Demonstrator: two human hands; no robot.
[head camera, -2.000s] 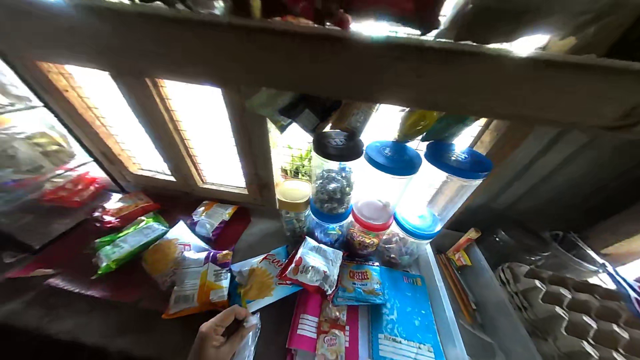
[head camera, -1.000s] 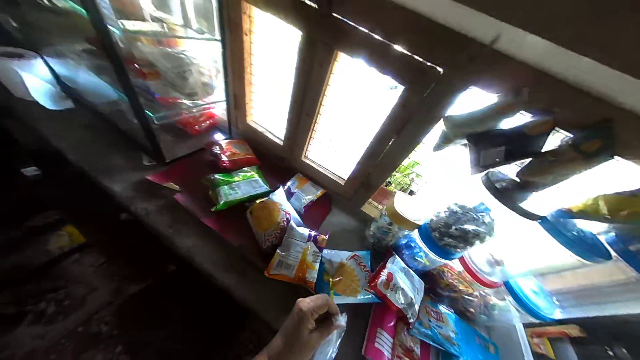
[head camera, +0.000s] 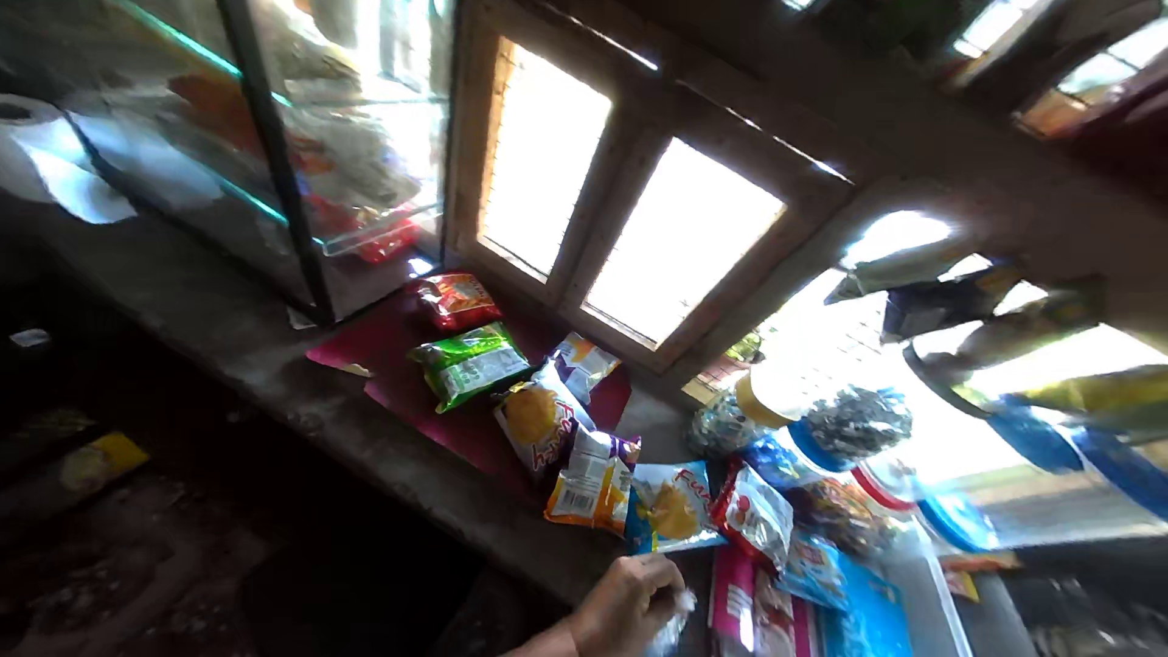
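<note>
My left hand (head camera: 630, 607) is at the bottom centre, its fingers closed on a crumpled clear or whitish plastic wrapper (head camera: 673, 625). Just above it lie a blue and white snack packet (head camera: 675, 506) and an orange and purple snack packet (head camera: 591, 482). Farther up and left are a white packet with a yellow snack picture (head camera: 538, 420), a green packet (head camera: 470, 365) and a red packet (head camera: 458, 301). Right of the blue and white one lies a red and silver packet (head camera: 756, 518). My right hand is out of view.
A glass display case (head camera: 301, 182) stands at the upper left beside a paper roll (head camera: 36, 151). Lidded plastic jars (head camera: 858, 424) stand before the bright opening at the right. Blue and pink printed notebooks (head camera: 867, 611) lie below them. The counter's edge (head camera: 411, 497) runs diagonally.
The view has swung left and tilted, bringing the glass case and paper roll into sight. My left hand still holds the wrapper near the blue and white packet.
</note>
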